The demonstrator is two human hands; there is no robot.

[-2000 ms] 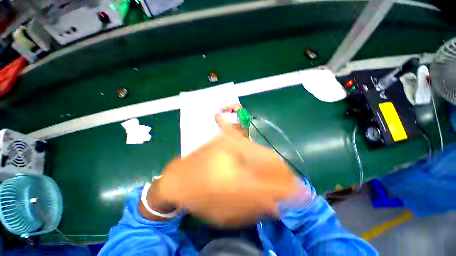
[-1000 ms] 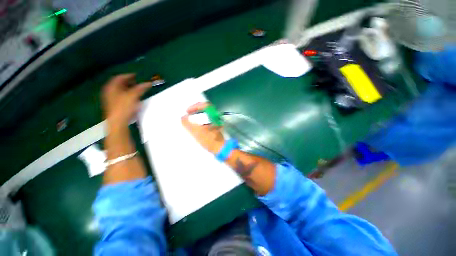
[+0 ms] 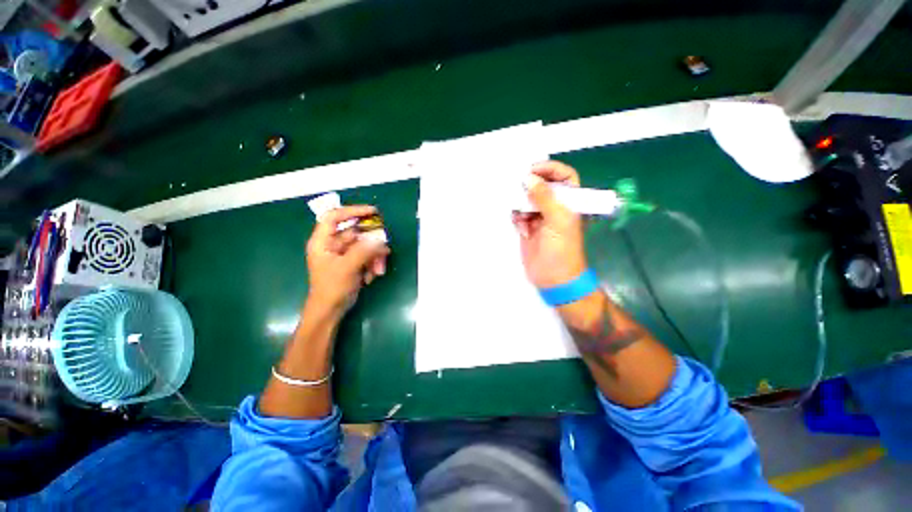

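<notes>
My left hand [image 3: 340, 255] holds a small component [image 3: 369, 223], dark with yellow and white marks, between its fingers, left of the paper sheet. My right hand [image 3: 552, 225] holds a white dispensing syringe [image 3: 597, 201] like a pen over the white paper sheet [image 3: 470, 300]. The syringe's green adapter [image 3: 632, 200] points right. A clear air hose [image 3: 712, 250] and a thin black cord [image 3: 652, 277] run from it. The syringe tip is hidden at my fingers. White tissue [image 3: 325, 203] shows just behind my left fingers.
Two small components, one at left [image 3: 276, 146] and one at right [image 3: 695, 66], lie on the far green strip. A light-blue fan [image 3: 122, 345] and a white box with a fan grille [image 3: 108, 248] stand left. The black controller [image 3: 862, 235] and a white rounded piece [image 3: 762, 142] are at right.
My left hand has come back from the far strip and now holds a component. My right hand still holds the syringe, now pointing more sideways. The camera view has turned and shifted.
</notes>
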